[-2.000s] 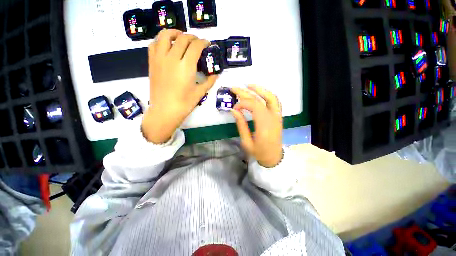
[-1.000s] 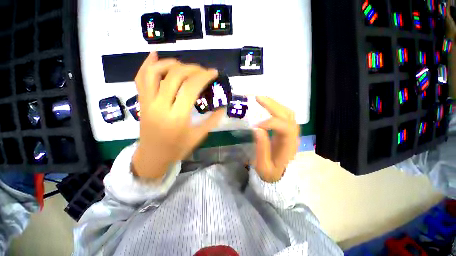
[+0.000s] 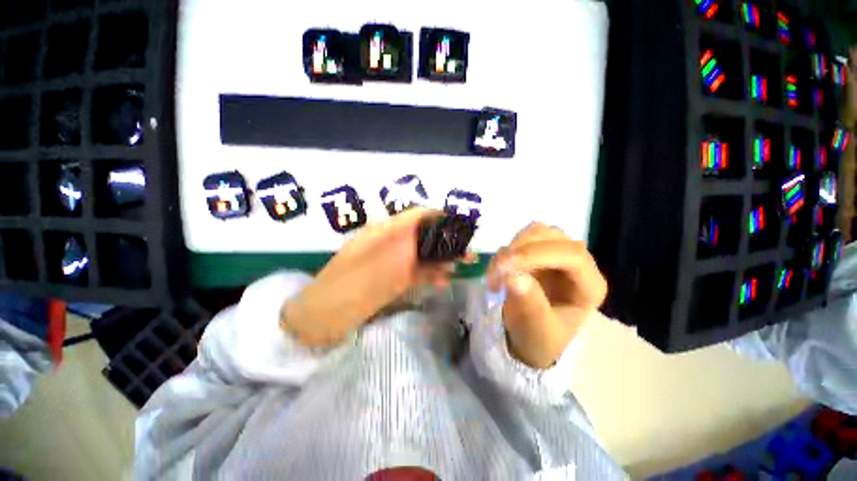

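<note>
My left hand [image 3: 371, 272] is blurred and holds a dark smartwatch [image 3: 445, 237] near the mat's front edge. My right hand [image 3: 548, 287] is beside it to the right, fingers curled, with a small pale, shiny bit at the fingertips that I cannot identify. Several watches with lit screens, such as this watch [image 3: 227, 194], lie in a front row on the white mat [image 3: 554, 188]. One lit watch [image 3: 493, 131] sits at the right end of the long black foam strip [image 3: 348, 124]. Three lit watches, one of them this watch [image 3: 381, 50], are on black pads above the strip.
The left foam tray [image 3: 160, 141] holds dark watches with white glints. The right foam tray [image 3: 648, 188] holds watches showing colour bars. Spare black trays [image 3: 155, 357] lie low at the left. Another person's sleeve [image 3: 813, 324] shows at the right.
My left hand has carried the watch from the strip towards me, uncovering the front row. My right hand has left the rightmost front watch and moved right and down. The view has shifted.
</note>
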